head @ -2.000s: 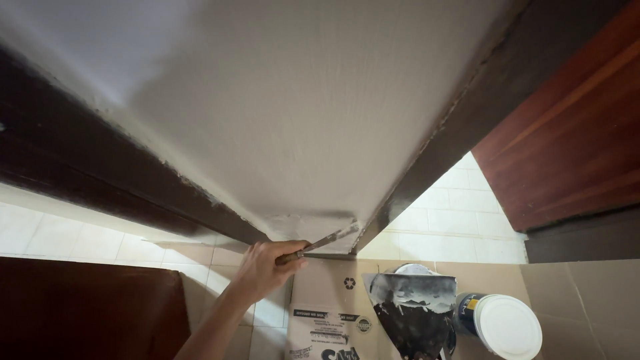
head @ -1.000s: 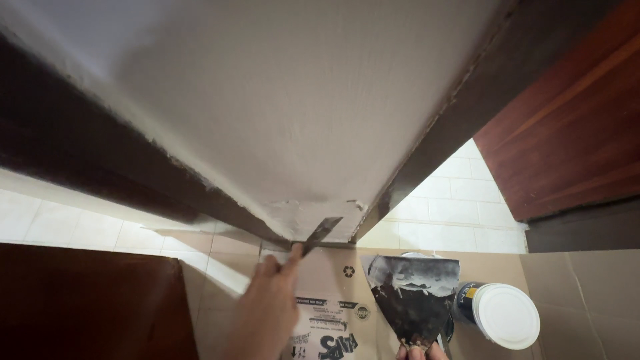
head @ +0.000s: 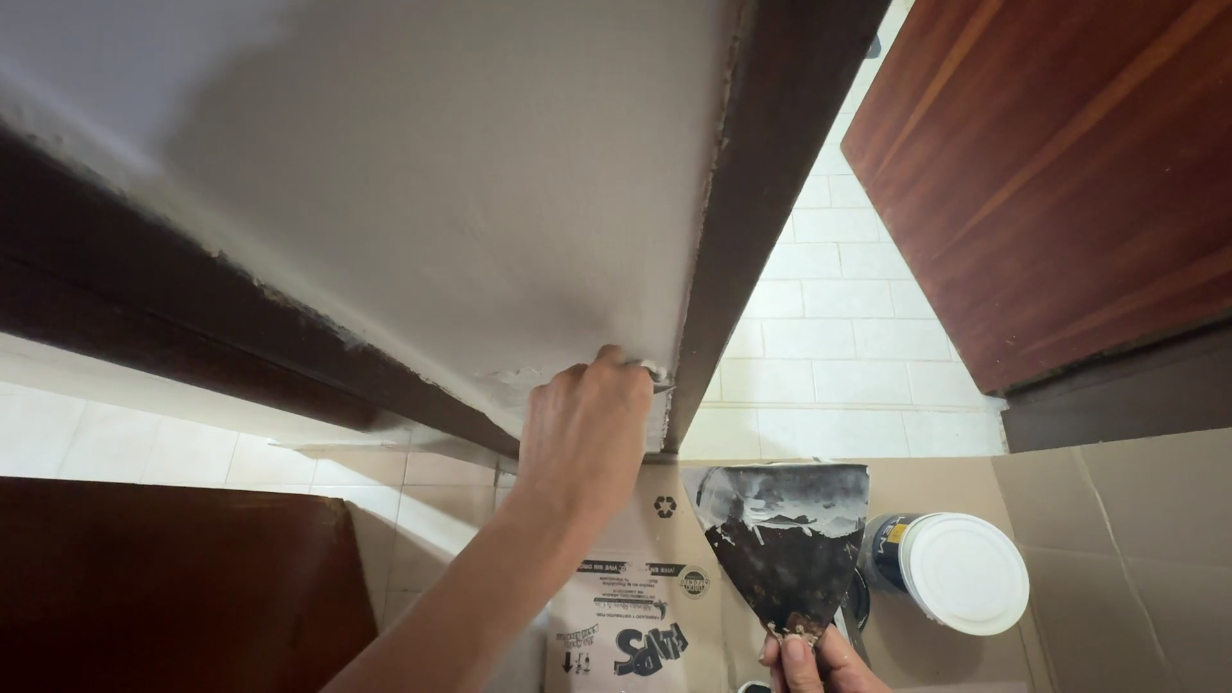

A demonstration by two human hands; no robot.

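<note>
My left hand (head: 592, 423) is closed around a putty knife (head: 664, 388) at the lower right corner of the white wall (head: 462, 192); the knife is mostly hidden by the hand, with a bit of blade showing near a lump of white paste. Below and to the right, my right hand (head: 808, 664) holds a wide, dark scraper blade (head: 789, 549) by its narrow end. White paste is smeared along the scraper's broad upper edge.
Dark wooden frames (head: 760, 183) border the wall on both sides. A tub with a white lid (head: 965, 574) stands on cardboard (head: 712, 626) at the lower right. A reddish wooden door (head: 1059, 173) is at the upper right, and a dark brown panel (head: 173, 577) at the lower left.
My right hand has come into view on the scraper. My left hand has moved up and right onto the wall's lower corner with the putty knife.
</note>
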